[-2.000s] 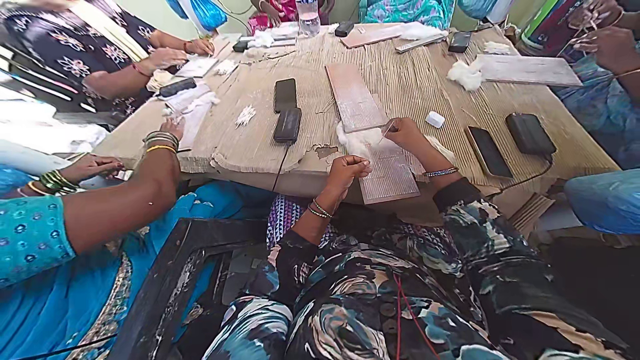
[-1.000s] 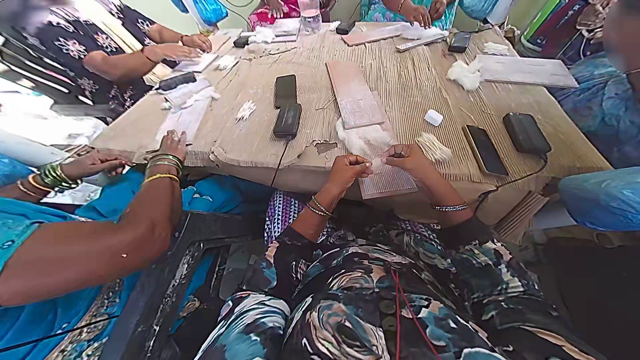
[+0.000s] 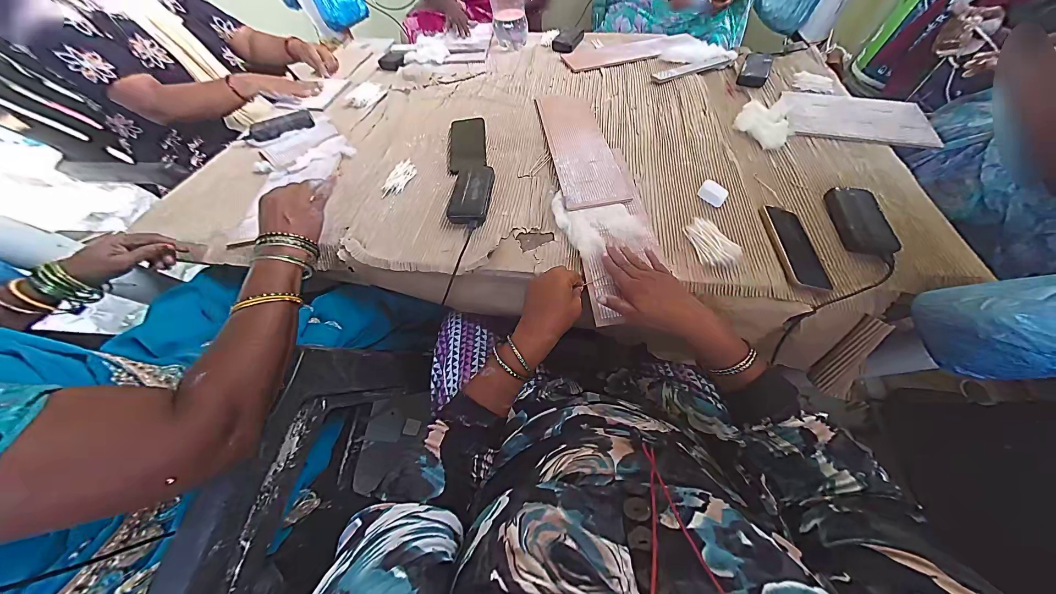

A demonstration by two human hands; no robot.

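Note:
My right hand (image 3: pixel 648 289) lies palm down with its fingers spread on a ridged board (image 3: pixel 606 309) at the table's near edge. My left hand (image 3: pixel 551 307) is closed beside it, pinching the end of a thin stick that points toward the right hand. A tuft of white cotton wool (image 3: pixel 598 229) lies on the board just beyond my fingers. Above it a pinkish flat board (image 3: pixel 582 153) rests lengthwise. A bundle of white-tipped sticks (image 3: pixel 712 242) sits to the right of my right hand, near a small white box (image 3: pixel 712 194).
On the corrugated-cardboard-covered table (image 3: pixel 511 99) are a phone (image 3: pixel 796 247), a black case with a cable (image 3: pixel 862 221), another dark case (image 3: pixel 470 195) and a small stick pile (image 3: pixel 399 178). A co-worker's arm (image 3: pixel 239 363) reaches in at left. Other people work around the table.
My hands were together at the cotton wool; now the right one lies spread on the board and the left is closed beside it. The stick bundle on the right was hidden two seconds ago.

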